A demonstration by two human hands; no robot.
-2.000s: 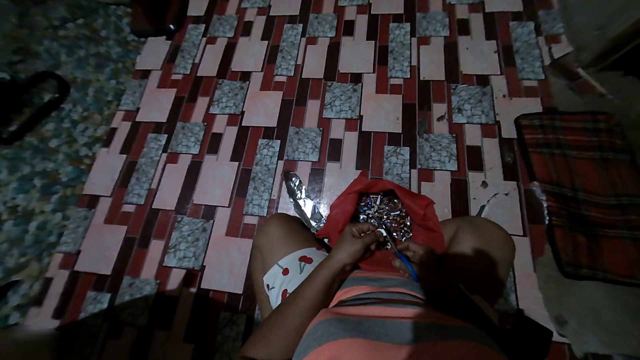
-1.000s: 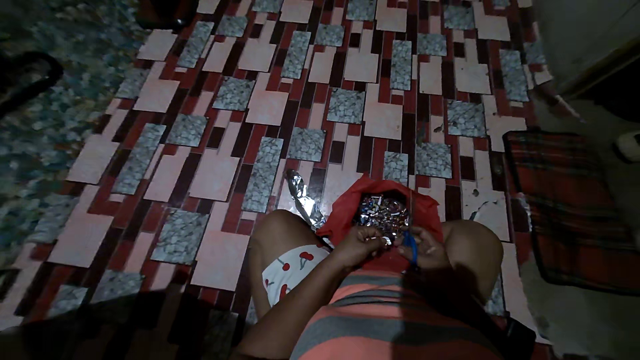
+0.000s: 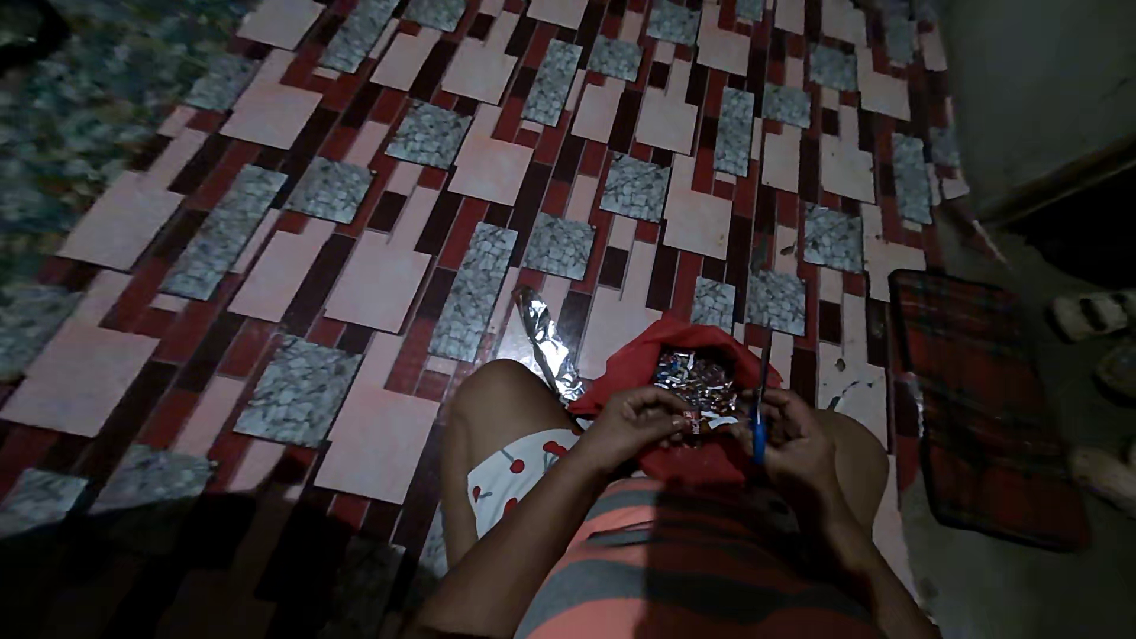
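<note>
A red bag [image 3: 643, 351] lies open between my legs, filled with many small shiny foil scraps [image 3: 697, 377]. My left hand [image 3: 635, 426] pinches one end of a small red and white wrapper piece [image 3: 691, 421] over the bag's mouth. In my right hand [image 3: 790, 435] are scissors with a blue handle [image 3: 759, 439], their dark blade pointing away from me. The fingertips of that hand are near the other end of the wrapper; whether they touch it is hard to tell.
Crumpled silver foil [image 3: 548, 342] lies on the patterned floor covering [image 3: 373, 275] beside my left knee. To the right is a red plaid mat [image 3: 985, 408], with footwear [image 3: 1096, 315] past it at the edge. A wall [image 3: 1038, 98] stands at the upper right.
The scissors, lower and at a slant before, now stand upright in my right hand with the blade pointing away. My hands are farther apart, with the wrapper piece showing between them.
</note>
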